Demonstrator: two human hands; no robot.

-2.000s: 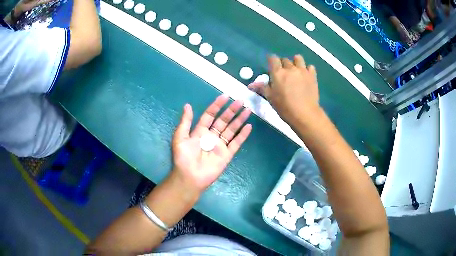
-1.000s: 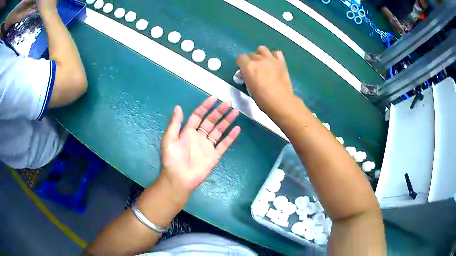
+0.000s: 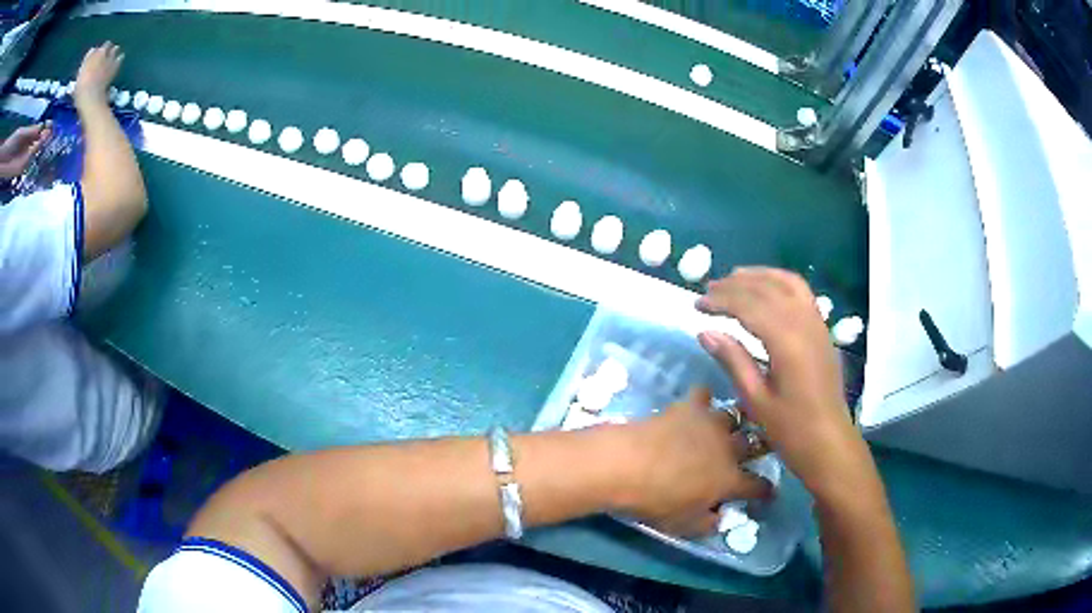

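Observation:
The clear parts tub (image 3: 784,545) stands on the green near surface in front of me and holds loose small white plastic parts (image 3: 740,534). My left hand (image 3: 689,467) is down in the tub among the parts, palm down; whether it grips one is hidden. My right hand (image 3: 778,341) is over the lane divider (image 3: 479,249) by the tub's far edge. Its thumb and forefinger are apart with white between them; I cannot tell if that is a part or the divider. A long row of white parts (image 3: 565,220) lies on the green belt beyond the divider.
At left, a neighbouring worker's arm (image 3: 110,168) reaches over the row, above a blue parts tray. The white machine housing (image 3: 928,240) with black handles is at right, beside grey metal posts (image 3: 856,72). More white parts (image 3: 848,331) lie near it; another lies in a farther lane (image 3: 701,74).
My left hand has turned from palm up and gone into the tub. My right hand has moved right and nearer the tub. More parts show in the row, and the view has shifted.

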